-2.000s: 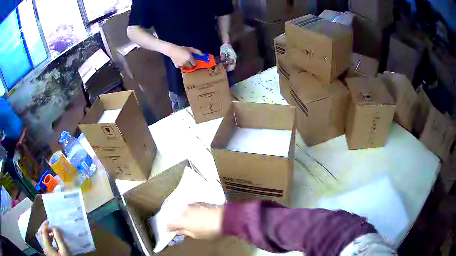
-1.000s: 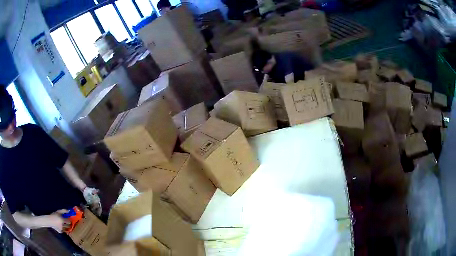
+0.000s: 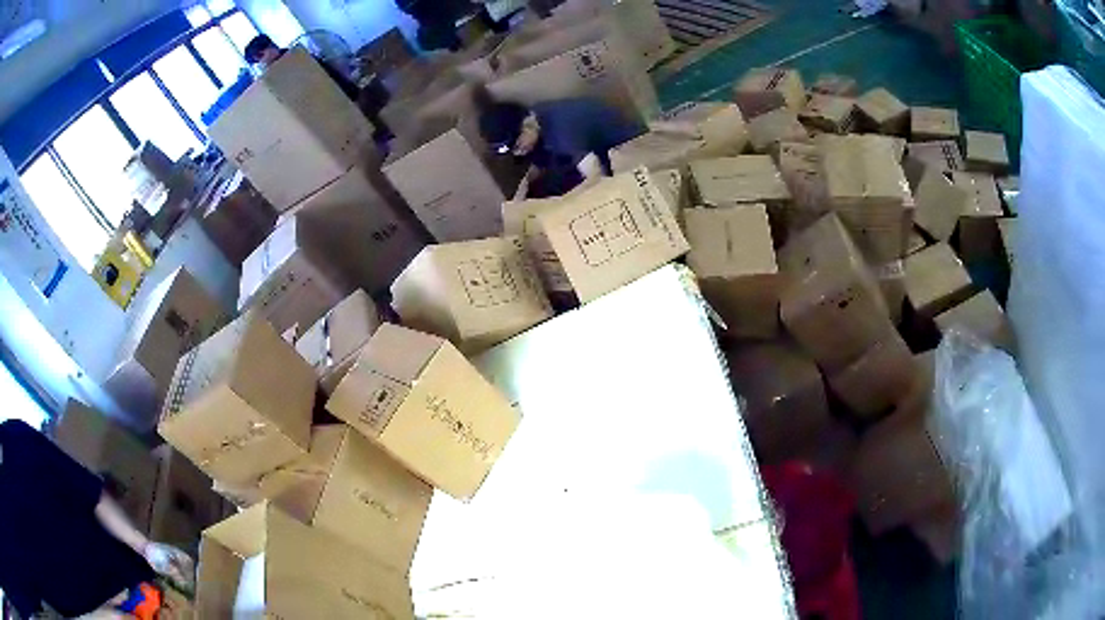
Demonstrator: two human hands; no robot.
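Neither of my hands shows. The white packing table [image 3: 606, 412] lies in front of me and glares strongly; whether foam sheets lie in the bright near part I cannot tell. An open carton [image 3: 333, 569] stands at the near left, with something white inside. Closed cartons [image 3: 424, 406] are piled along the table's left side. Another carton [image 3: 616, 233] with a printed panel stands tilted at the far end.
A coworker [image 3: 61, 521] at the lower left has an orange tape gun [image 3: 143, 600]. Another person [image 3: 564, 133] bends behind the far cartons. Cartons heap [image 3: 848, 303] right of the table, beside clear plastic [image 3: 1000, 448] and a tall white sheet [image 3: 1066, 279].
My right hand, on a white sheet in a carton two seconds ago, is out of view. The view has swung right, so the coworker and cartons sit further left.
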